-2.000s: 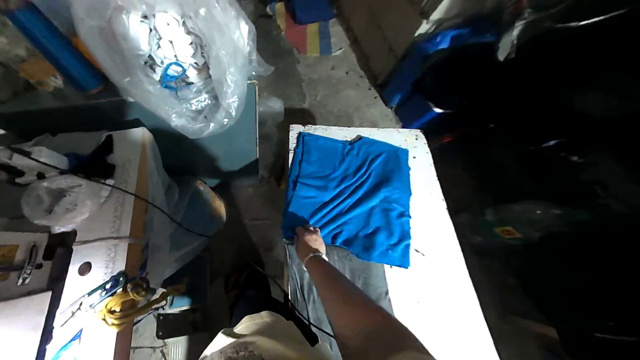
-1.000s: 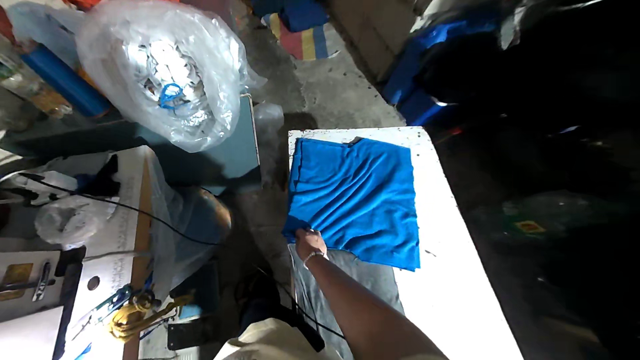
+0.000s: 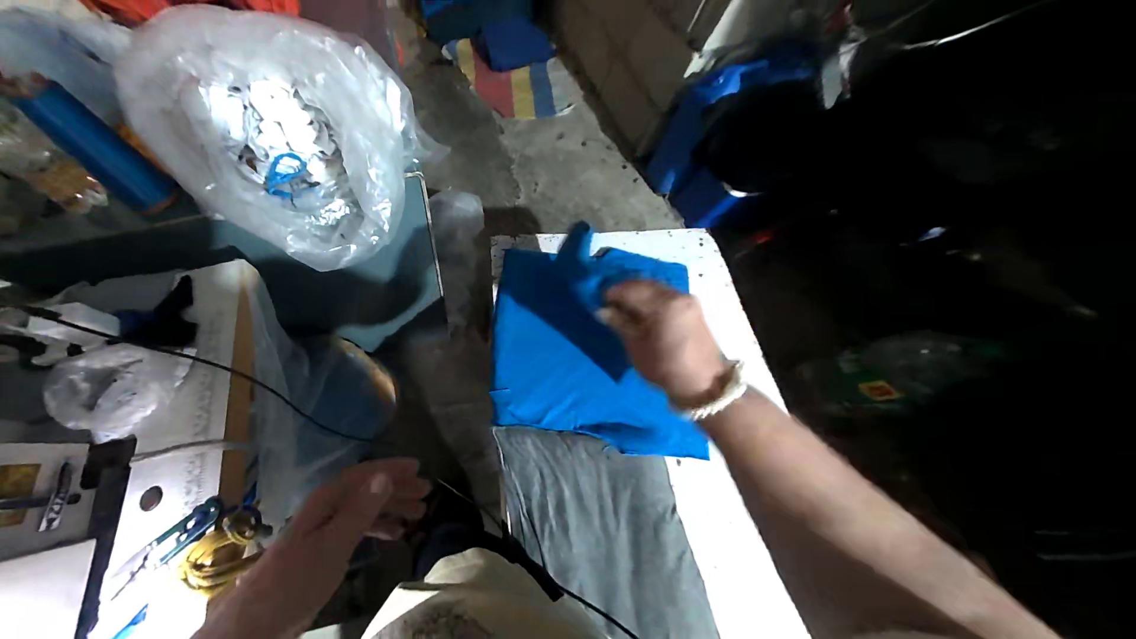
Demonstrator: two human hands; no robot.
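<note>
Blue fabric (image 3: 550,355) lies in a squarish layer on a white board-like table (image 3: 754,355). Over it, my right hand (image 3: 666,333), blurred and wearing a beaded bracelet, grips a raised, bunched part of blue cloth (image 3: 581,266) near the far edge. A grey cloth (image 3: 612,524) lies on the same surface, adjoining the near edge of the blue fabric. My left hand (image 3: 368,506) hangs in the air to the left of the table, fingers apart and holding nothing.
At left, a sewing machine (image 3: 44,497) stands beside scissors (image 3: 191,528) and a yellow looped cord or tape (image 3: 213,559). A clear plastic bag of scraps (image 3: 364,169) rests at upper left. A black cable (image 3: 293,408) crosses toward my lap. A striped sheet (image 3: 524,89) lies on the floor.
My right hand has moved from the blue fabric's near left corner toward its far side and now lifts cloth there. My left hand has come into view at lower left.
</note>
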